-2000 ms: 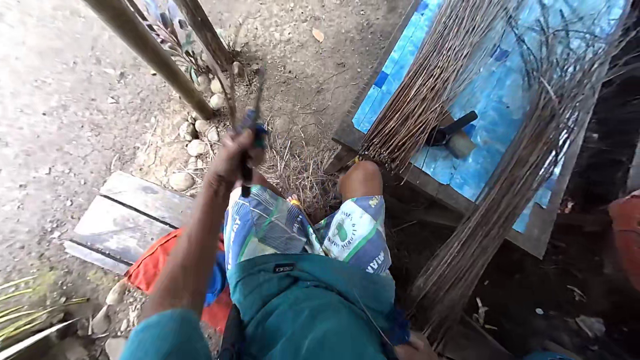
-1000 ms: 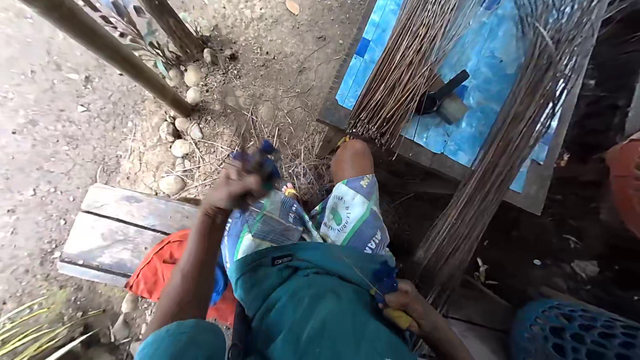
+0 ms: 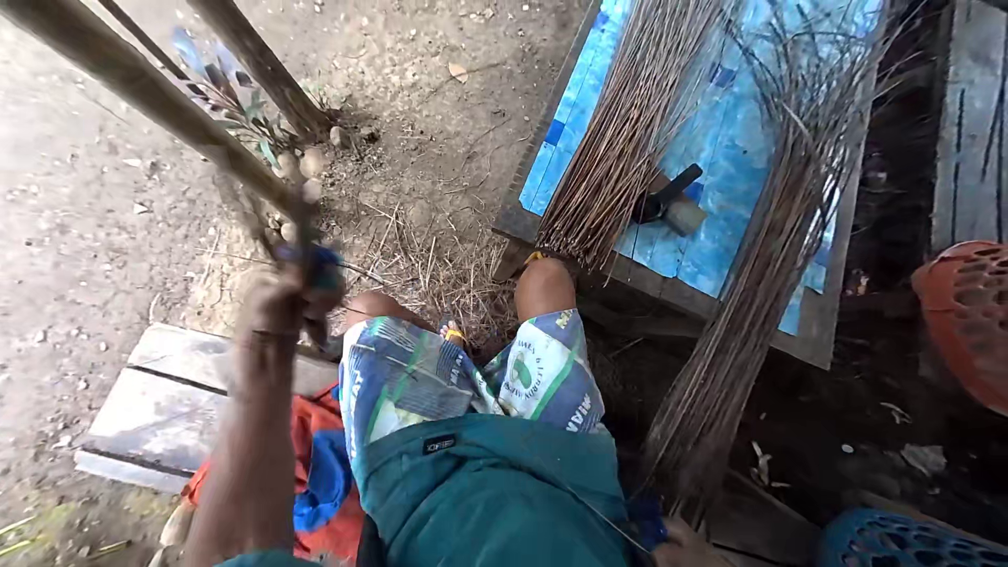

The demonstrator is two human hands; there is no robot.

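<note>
My left hand [image 3: 272, 303] is raised beside my left knee, closed around a motion-blurred dark, long tool with blue [image 3: 321, 268] at the fist. At the bottom edge, my right hand [image 3: 685, 543] is partly cut off; it grips a small blue object [image 3: 647, 516], and a thin stick [image 3: 602, 516] runs to it across my teal shirt. To the right, one bundle of thin brown sticks [image 3: 622, 134] lies on a blue-covered wooden table [image 3: 717, 189]. A second bundle [image 3: 756, 252] slants off the table down to my right side. A black-handled tool [image 3: 669, 193] lies between the bundles.
A plank bench [image 3: 169, 402] at left bears an orange and blue cloth [image 3: 323, 480]. Wooden poles [image 3: 150, 94] rise at upper left beside stones. An orange perforated basket [image 3: 972, 315] is at far right, a blue one [image 3: 898, 543] at lower right. Dry stalks litter the ground before me.
My left hand has moved left, away from my lap, with the tool in it. My right hand has moved down toward the frame's bottom edge since one second ago.
</note>
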